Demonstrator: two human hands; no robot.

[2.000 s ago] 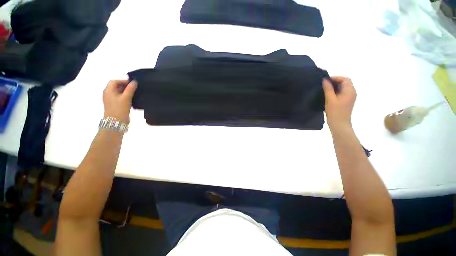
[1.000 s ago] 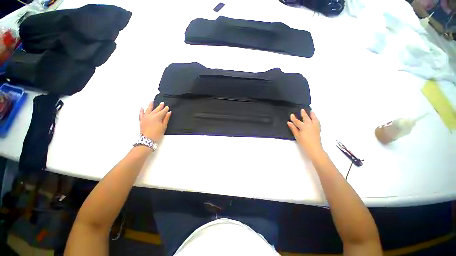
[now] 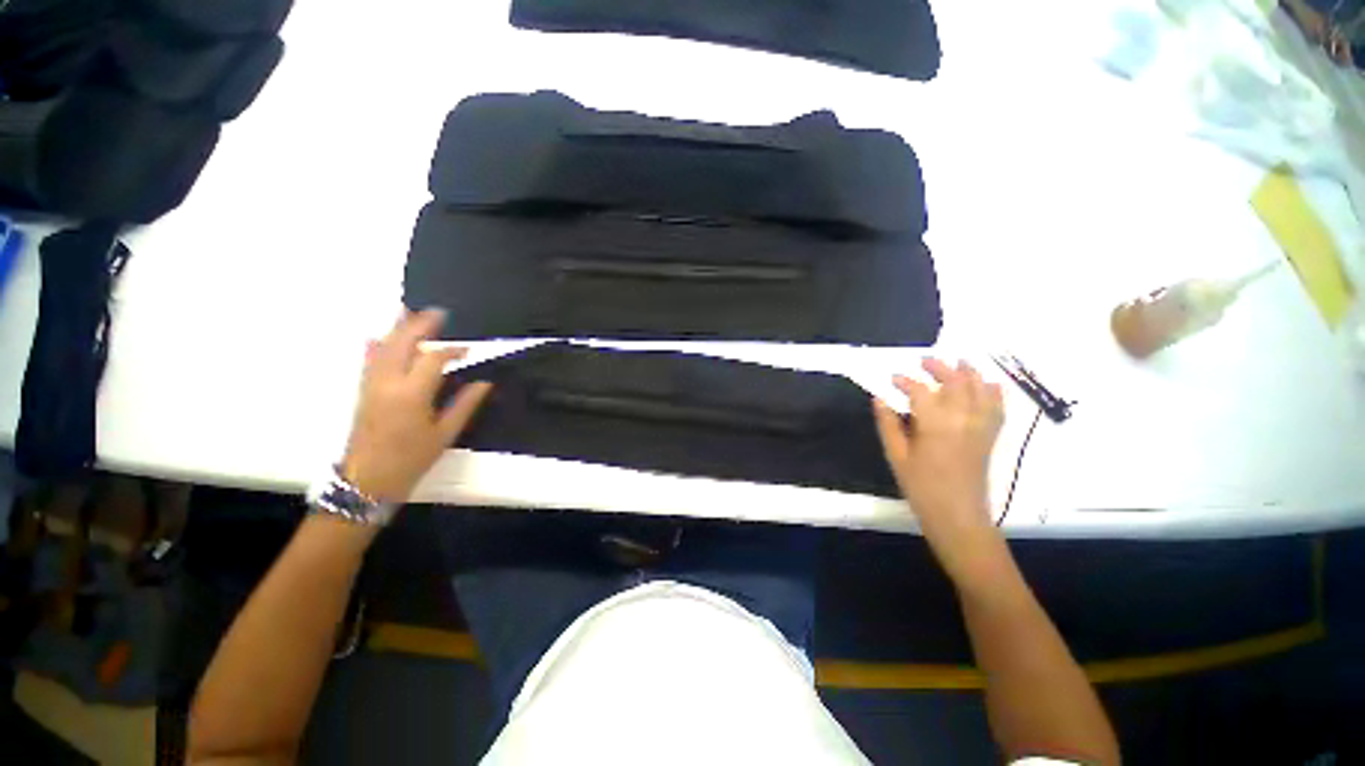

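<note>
A black slotted panel (image 3: 674,416) lies flat near the table's front edge, its slot closed and dark. My left hand (image 3: 401,401) is at its left end, fingers spread. My right hand (image 3: 946,442) is at its right end, fingers spread. Whether the fingertips press on the panel or only hover cannot be told. Just beyond lie two overlapping rows of black panels (image 3: 674,307), with slots visible.
Another black panel (image 3: 734,27) lies farther off. Thread snips (image 3: 1036,389) with a cord and a brownish bottle (image 3: 1175,317) lie right, beyond them a yellow card (image 3: 1302,247) and crumpled plastic bags (image 3: 1257,90). Black pieces (image 3: 120,135) and a narrow black piece (image 3: 68,352) lie left.
A single panel now lies nearer the table's front edge, apart from the piled rows. Both hands have moved towards the front edge with it, and their fingers are spread.
</note>
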